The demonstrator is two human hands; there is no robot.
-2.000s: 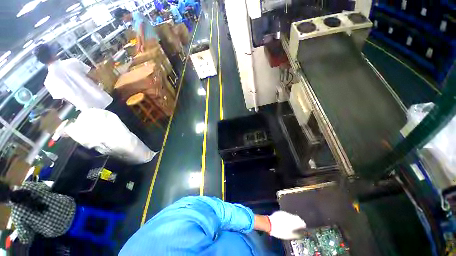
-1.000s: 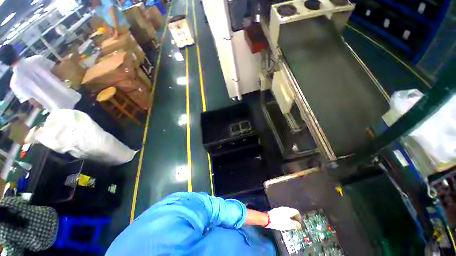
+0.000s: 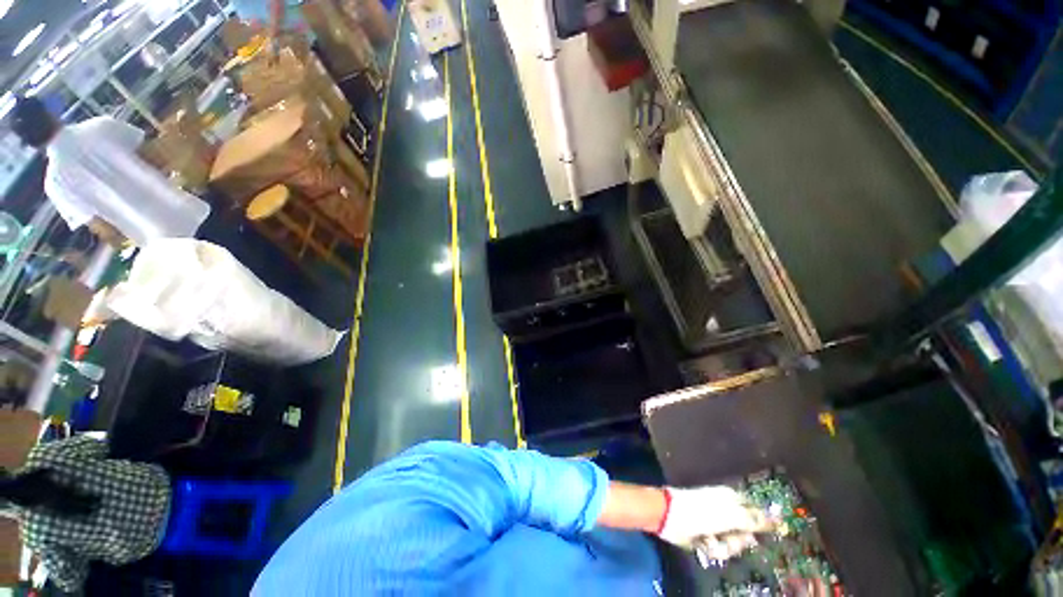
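Green circuit boards (image 3: 774, 496) crowded with silver, white and red parts lie on the dark bench surface (image 3: 734, 433) at the bottom right of the head view. My left hand (image 3: 713, 514), in a white glove with a red cuff band, reaches over the boards from the left. Its fingertips are at the boards' parts, and the blur hides whether they grip anything. Something pale, perhaps fingers of my right hand, shows just below the glove, but it is too blurred to tell.
Black crates (image 3: 554, 280) stand on the floor left of the bench. A conveyor (image 3: 816, 163) runs beyond it. A dark green post (image 3: 991, 257) crosses at right. A person in white (image 3: 128, 181) stands at far left; another in a checkered shirt (image 3: 99, 501) is at lower left.
My left hand has moved right and further over the boards, covering part of them. The view has shifted slightly.
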